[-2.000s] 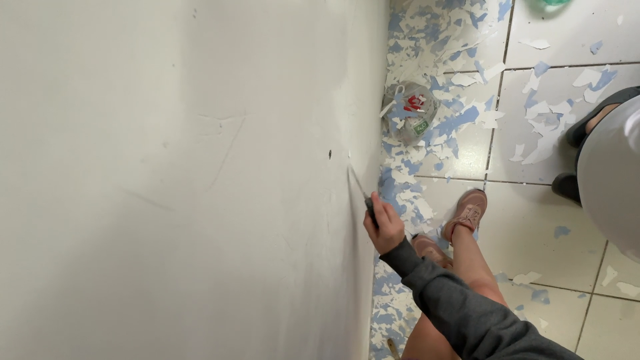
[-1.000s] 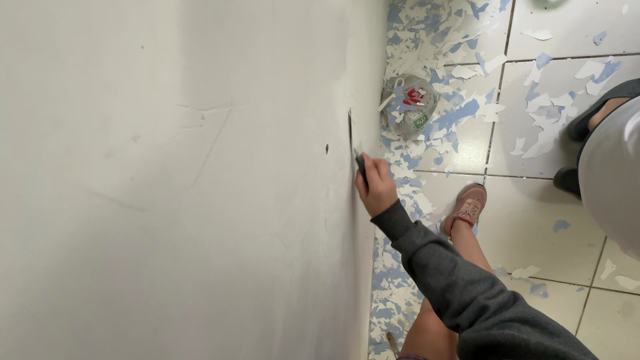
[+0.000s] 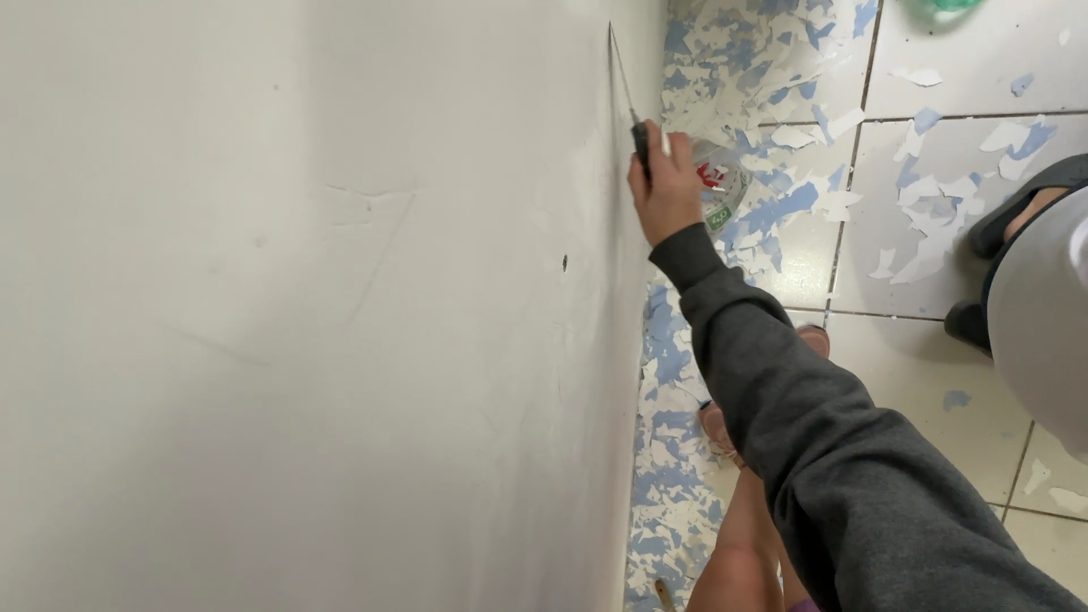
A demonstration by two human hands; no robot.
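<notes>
My right hand [image 3: 667, 189], in a dark grey sleeve, grips the dark handle of a scraper, apparently a putty knife [image 3: 641, 144]. Its thin blade is seen nearly edge-on, with the tip at the pale wall [image 3: 442, 280]. A small dark hole [image 3: 564, 263] and faint scratched lines [image 3: 380, 255] mark the wall surface. Partly behind my fingers, a clear plastic container [image 3: 729, 183] with red and green markings stands on the floor. My left hand is out of the frame.
White and blue paint flakes [image 3: 671, 476] litter the tiled floor [image 3: 901, 374] along the wall. At right is another person in dark shoes [image 3: 969, 327]. A green object [image 3: 954, 3] shows at the top edge, a wooden handle [image 3: 664, 595] at the bottom.
My right hand has moved up the view along the wall with the scraper, past the level of the dark hole. It now partly covers the plastic container.
</notes>
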